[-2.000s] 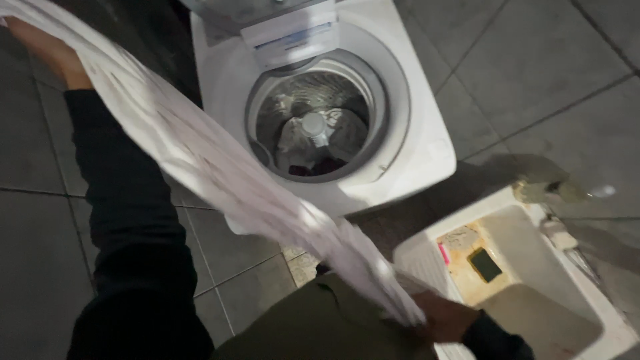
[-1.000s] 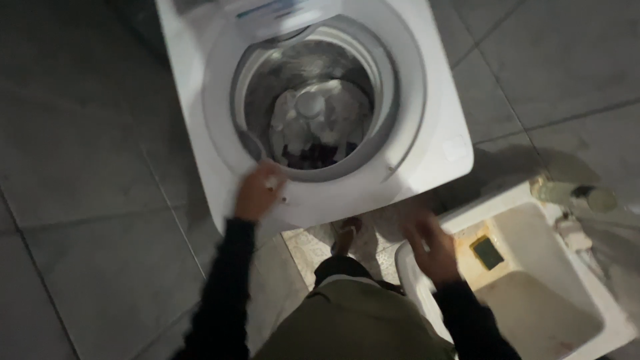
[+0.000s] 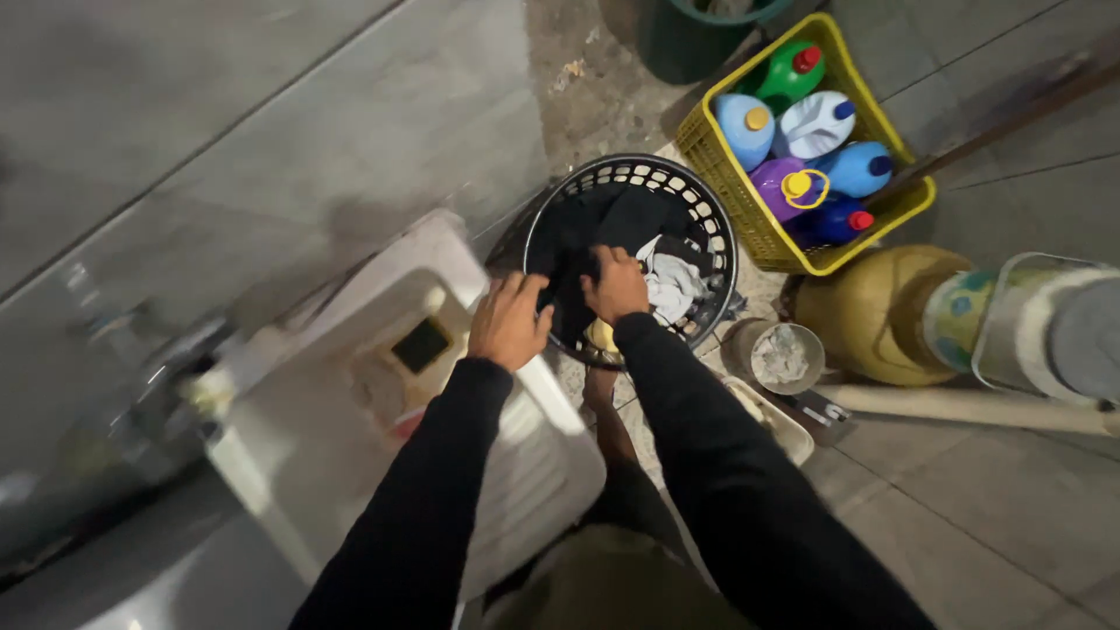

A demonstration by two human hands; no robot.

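Note:
A round black plastic laundry basket (image 3: 719,229) with a slotted rim stands on the floor at the middle of the view. Dark clothes (image 3: 643,214) fill much of it, and a white and grey cloth (image 3: 672,284) lies at its right side. My right hand (image 3: 618,284) is inside the basket, over the dark clothes, fingers bent; whether it grips any cloth is unclear. At the basket's left rim is my left hand (image 3: 509,322), its fingers apart and nothing seen in it.
A laundry sink (image 3: 560,490) with a sponge (image 3: 422,345) is at left. A yellow plastic crate (image 3: 744,210) of bottles stands beyond the basket at right, near a green bucket (image 3: 687,44). A small pail (image 3: 809,350) and a large tan jug (image 3: 875,306) stand at right.
The view has swung from the washing machine to the basket. Two seconds ago both hands held a long pale cloth; one second ago it was out of them. Now my hands are at the basket.

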